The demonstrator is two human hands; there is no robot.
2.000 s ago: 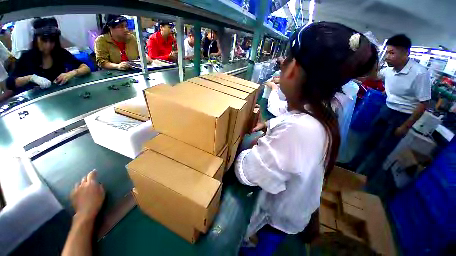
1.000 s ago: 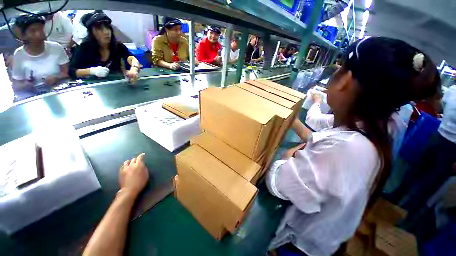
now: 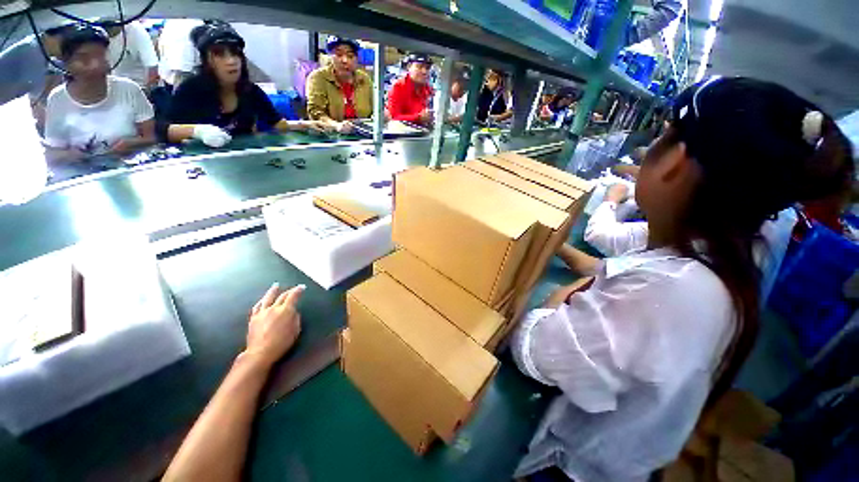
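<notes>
My left hand (image 3: 273, 325) is bare and empty, fingers slightly apart, at or just over the green belt (image 3: 212, 282) near its side rail. I cannot tell if it touches. Beyond it a white foam block (image 3: 325, 247) sits on the belt, with a flat tan accessory box (image 3: 346, 210) on top. A second foam block (image 3: 122, 325) lies at the left, cut off by the frame edge, with another flat tan box (image 3: 58, 309) in its top. My right hand is not in view.
Brown cartons (image 3: 414, 348) are stacked in steps on the near green bench edge, right of my hand. A person in a white shirt (image 3: 640, 329) stands close behind them. Seated workers (image 3: 221, 104) line the far side under an overhead shelf (image 3: 283, 19).
The view has swung left, so everything sits further right and more of the left foam block shows. My left hand's fingers look more extended and spread.
</notes>
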